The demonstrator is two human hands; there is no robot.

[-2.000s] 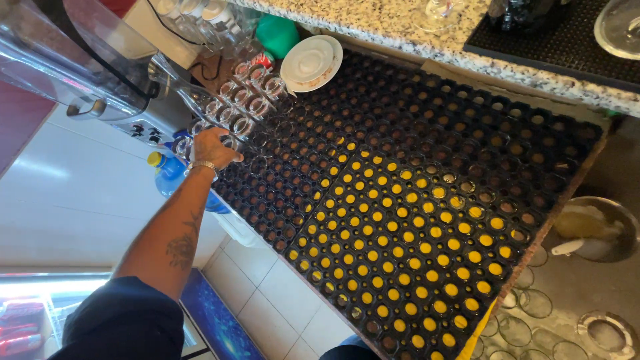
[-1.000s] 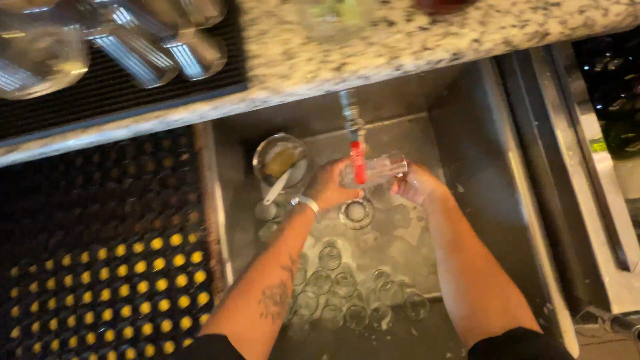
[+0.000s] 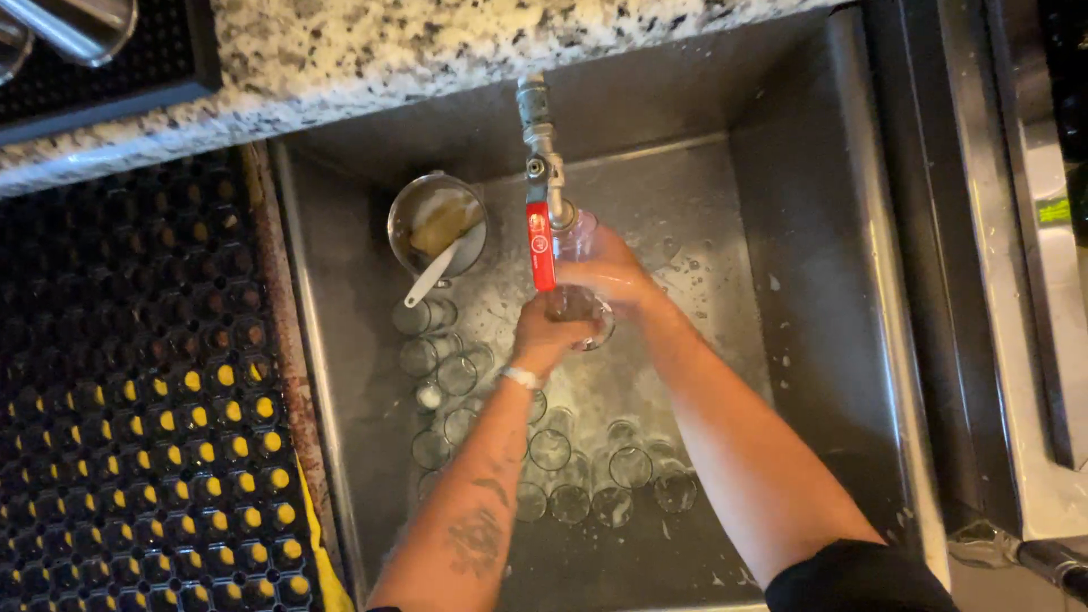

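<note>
Over the steel sink [image 3: 680,544], my left hand [image 3: 548,331] grips a clear drinking glass [image 3: 586,319], its rim toward the right. My right hand [image 3: 608,268] holds another clear glass [image 3: 578,234] under the outlet of the metal tap [image 3: 544,144]. The tap's red lever [image 3: 540,246] partly covers that glass, and some of my fingers are hidden. Several clear glasses [image 3: 631,467] stand on the sink floor, along its left side and nearer to me.
A metal pot [image 3: 438,223] with a sponge and a white-handled brush [image 3: 433,276] sits at the sink's back left. Black perforated matting [image 3: 127,340] lies to the left. A speckled granite counter [image 3: 382,59] runs behind, bearing a black mat [image 3: 161,76].
The view has swung from the black matting to the sink. One second ago both hands were together near the red lever; now each holds a separate glass there.
</note>
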